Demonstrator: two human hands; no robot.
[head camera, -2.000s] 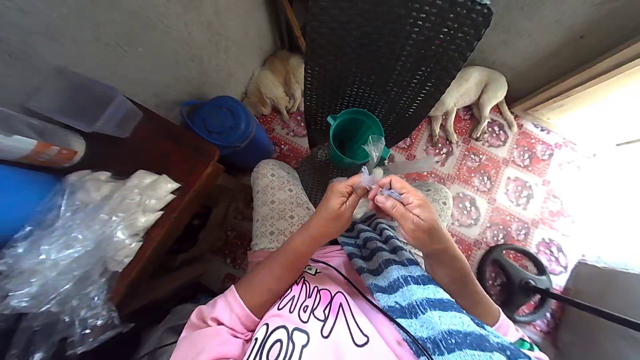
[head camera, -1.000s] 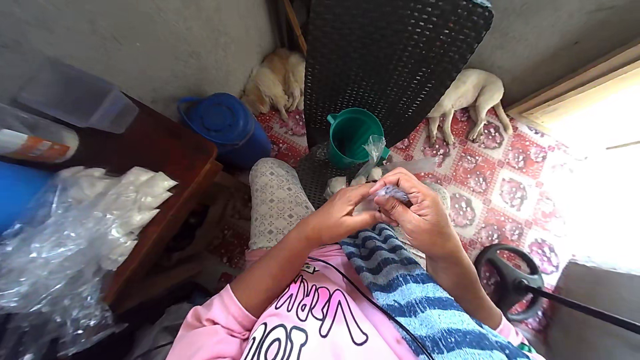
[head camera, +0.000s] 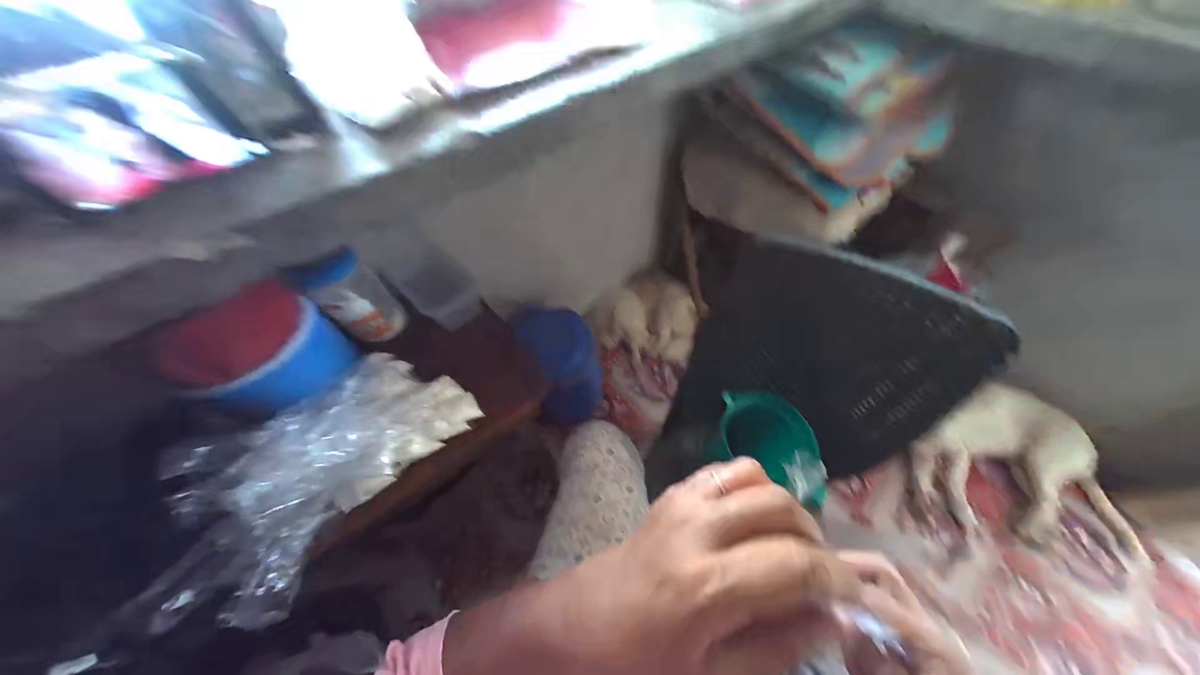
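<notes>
My left hand (head camera: 722, 562), a ring on one finger, is bent over my right hand at the bottom centre. My right hand (head camera: 905, 609) is partly hidden behind it. Between the fingers shows a small piece of clear plastic (head camera: 872, 630), blurred; both hands seem closed on it. Just beyond the hands stands a green plastic pitcher (head camera: 769, 436), with clear plastic (head camera: 804, 473) at its near rim. To the left, a heap of clear plastic bags (head camera: 291, 478) lies beside white filled packets (head camera: 422, 403).
A dark woven chair (head camera: 844, 328) stands ahead. One dog (head camera: 647, 314) lies beyond a blue lidded bucket (head camera: 562, 361), another dog (head camera: 1012, 441) on the patterned floor at right. A brown wooden table (head camera: 487, 375) at left bears a blue tub (head camera: 309, 361) and a plastic jar (head camera: 361, 305).
The view has swung up and to the left, bringing in a ledge and the blue tub's red inside. My hands remain together and now appear lower in view.
</notes>
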